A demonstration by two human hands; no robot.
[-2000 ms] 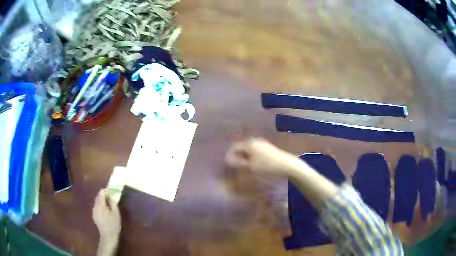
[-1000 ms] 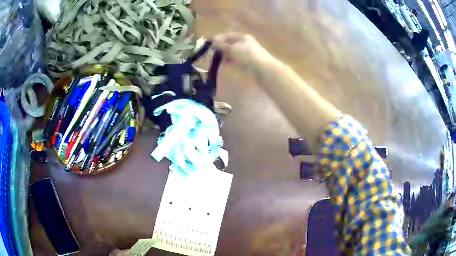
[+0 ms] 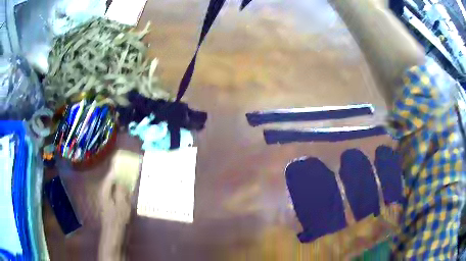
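A long dark strip (image 3: 193, 63) runs taut from a dark tangled bundle (image 3: 168, 113) up past the top edge. My right hand is out of the picture above; only my forearm (image 3: 380, 43) and checked sleeve show, so its hold is hidden. My left hand (image 3: 116, 191), blurred, holds a small pale piece (image 3: 127, 167) beside a white sheet with marks (image 3: 167, 186). A pale-blue bundle (image 3: 158, 133) lies at the sheet's top edge, partly under the dark bundle.
Two navy strips (image 3: 311, 114) and several rounded navy panels (image 3: 316, 196) lie right. At left are a heap of beige strips (image 3: 97, 61), a round pen container (image 3: 86, 131), a dark flat piece (image 3: 62, 205) and a blue-edged stack (image 3: 23, 193). Another white sheet (image 3: 126, 9) lies at the top.
My right hand has gone from the dark bundle up and out of the picture. A dark strip now stretches upward from the bundle. My left hand has come back into fuller view.
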